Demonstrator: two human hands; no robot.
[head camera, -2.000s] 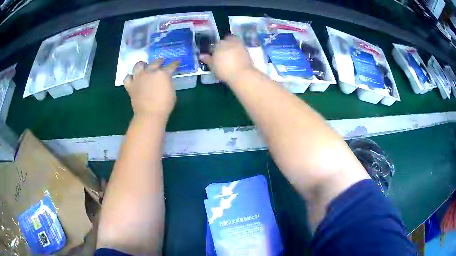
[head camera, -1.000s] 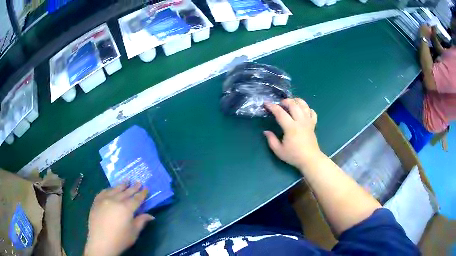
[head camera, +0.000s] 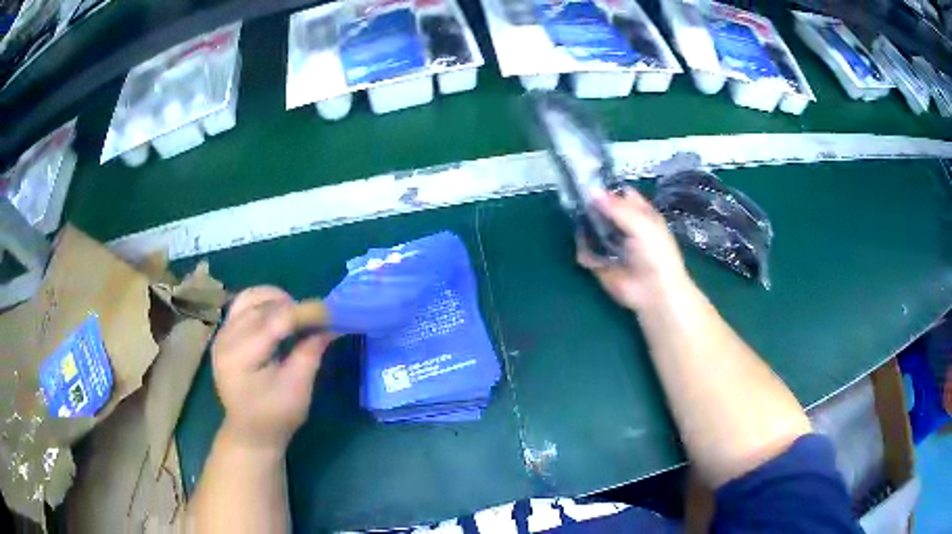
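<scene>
My left hand (head camera: 266, 360) grips the edge of a blurred blue card (head camera: 365, 297) above the left part of the card stack (head camera: 433, 365). The stack lies on the green bench, roughly squared, with white print and a QR code on top. My right hand (head camera: 635, 248) holds a bagged black part (head camera: 574, 167) by its lower end. The part is blurred, tilted, and reaches over the white rail. More bagged black parts (head camera: 715, 221) lie on the bench to the right of that hand.
White trays stand on the green conveyor (head camera: 251, 177) beyond the white rail (head camera: 418, 188). Several hold blue cards; one tray (head camera: 177, 96) at left shows none. Torn brown cardboard (head camera: 94, 271) with a blue card (head camera: 78, 370) lies at left. An open carton (head camera: 887, 417) is at lower right.
My right hand has lifted a bagged black part from the clump. My left hand has gone from resting on the stack to holding a card. The view has swung left.
</scene>
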